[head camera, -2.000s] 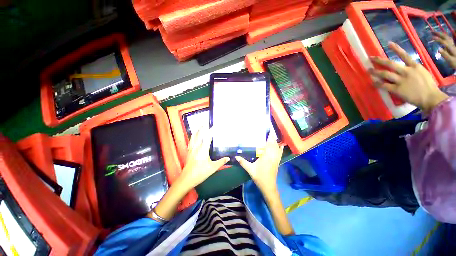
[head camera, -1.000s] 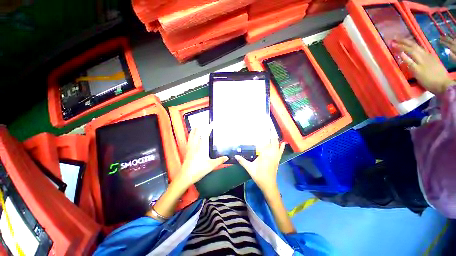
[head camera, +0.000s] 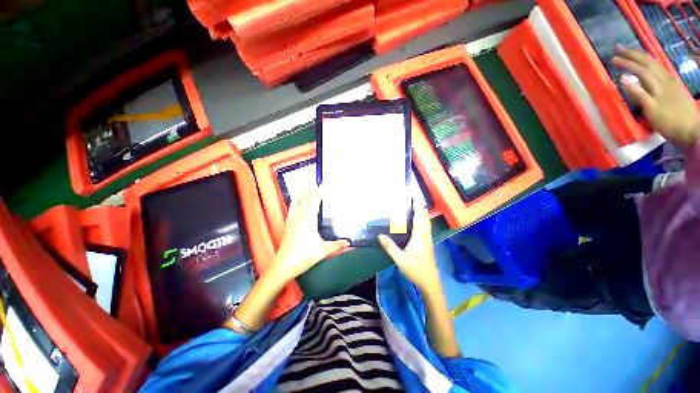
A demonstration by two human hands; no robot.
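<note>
A black-bordered tablet (head camera: 364, 173) with a bright white screen is held upright in front of me, over an orange-red foam tray (head camera: 265, 170) whose own tablet shows partly behind it. My left hand (head camera: 305, 242) grips its lower left edge, thumb at the bottom border. My right hand (head camera: 411, 249) grips its lower right edge, thumb near the bottom of the screen. The fingers behind the tablet are hidden. A small orange patch shows at the screen's lower right corner.
A tablet with a green and white logo (head camera: 196, 253) lies left in a foam tray. A tablet with coloured text (head camera: 464, 130) lies right. An open tablet (head camera: 138, 127) is at upper left. Stacked trays (head camera: 299, 38) stand behind. Another person's hand (head camera: 660, 96) is over trays at right.
The held tablet has shifted slightly left and up in view, and my right thumb has moved right along its bottom edge. An orange patch shows on its screen. The other person's hand has moved.
</note>
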